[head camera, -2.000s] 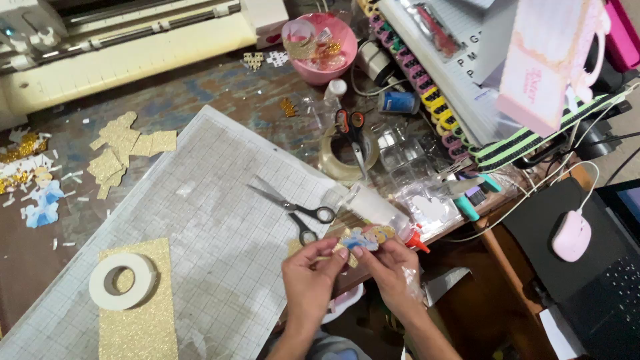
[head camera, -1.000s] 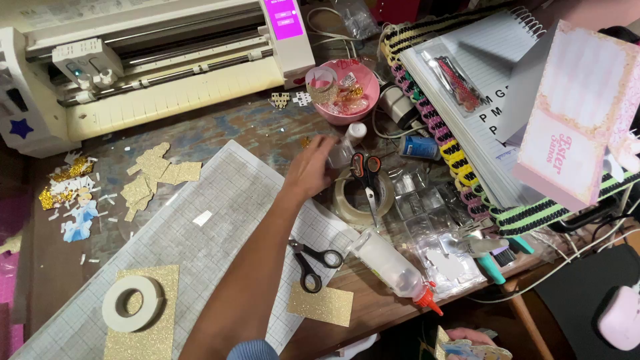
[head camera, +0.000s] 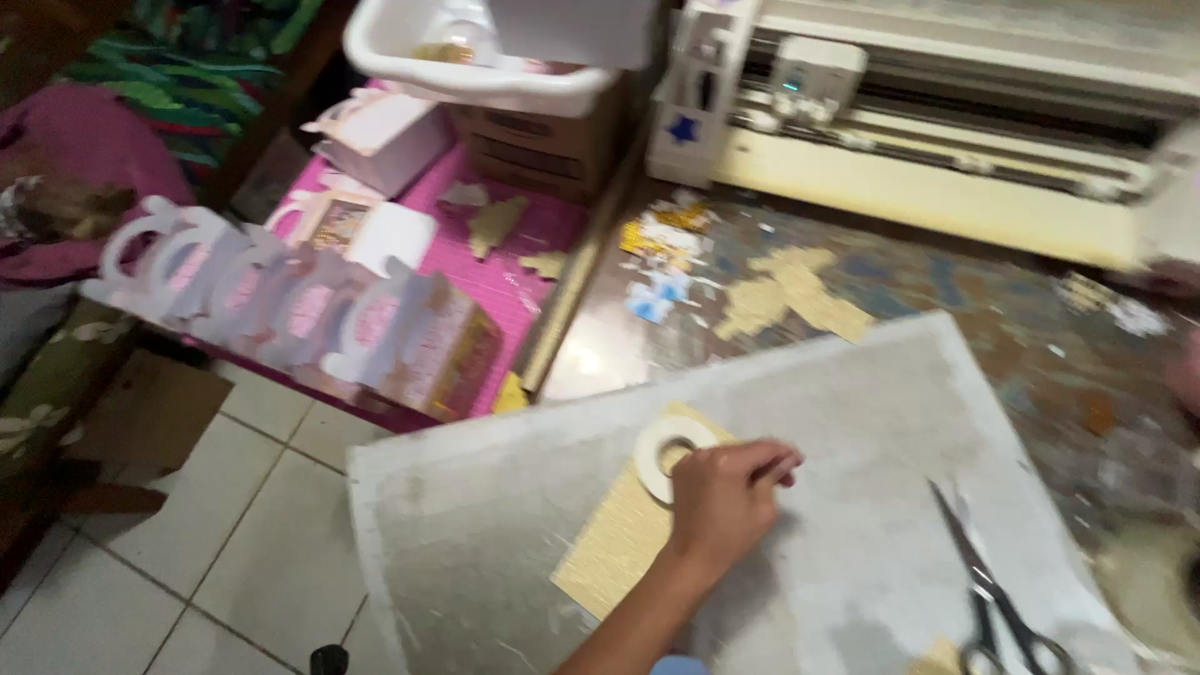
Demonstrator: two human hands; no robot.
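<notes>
My left hand (head camera: 727,497) is above the cutting mat (head camera: 844,412), its fingers curled and blurred; whether they pinch something small cannot be told. Beside and partly under it, a roll of white tape (head camera: 656,461) lies on a sheet of gold glitter paper (head camera: 614,548). To its right, black-handled scissors (head camera: 980,586) rest on the mat with their handles apart. Past the mat's far edge lie gold glitter cutouts (head camera: 797,286) and small blue, white and gold scraps (head camera: 661,272). My right hand is out of view.
A cutting machine (head camera: 919,169) stands at the back. On the left, a pink surface (head camera: 553,225) bears several paper gift boxes (head camera: 309,309), cutouts and a cardboard box (head camera: 534,145) under a white plastic tub (head camera: 487,84). A person's arm and leg (head camera: 56,216) are at the far left.
The view has swung far left. My left hand, near the pink bowl and tape dispenser one second ago, is now beside the white tape roll. My right hand has left the view.
</notes>
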